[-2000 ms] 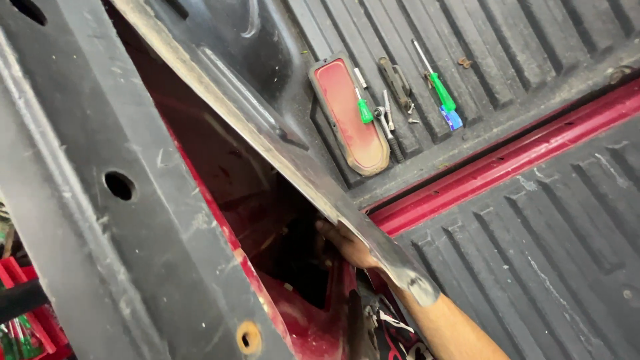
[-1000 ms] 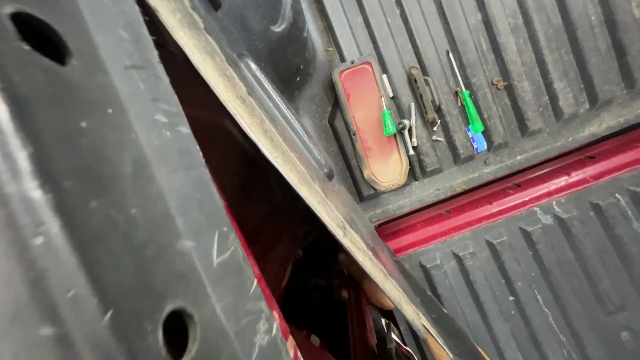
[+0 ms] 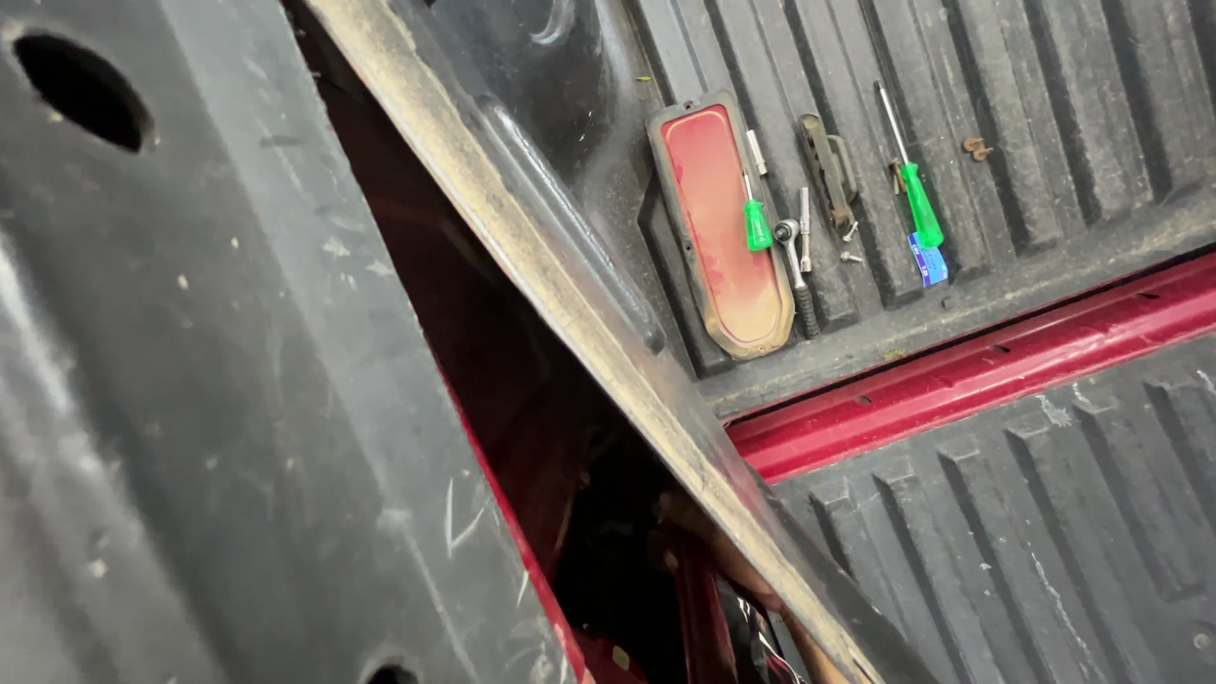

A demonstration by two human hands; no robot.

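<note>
My right hand (image 3: 712,546) is inside the dark gap between the black plastic truck bed liner (image 3: 608,351) and the red body panel (image 3: 513,518). Shadow and the liner's edge hide most of its fingers, so what it touches or holds cannot be told. It is beside a red metal post (image 3: 701,608) at the bottom. My left hand is not in view. On the ribbed bed floor lies a red oval-ended cover with a dark rim (image 3: 719,294), a short green-handled screwdriver (image 3: 757,226) resting on it. A ratchet (image 3: 796,275) lies against its right side.
Right of the cover are a socket extension (image 3: 805,228), a dark handle-like part (image 3: 829,176), small screws (image 3: 850,256), a long green screwdriver (image 3: 920,204) over a blue card (image 3: 929,261), and rusty fasteners (image 3: 977,148). A red sill (image 3: 988,361) crosses below.
The view has shifted nearer the liner's edge. My right hand and forearm, plainly seen at first below that edge, are now mostly hidden behind it.
</note>
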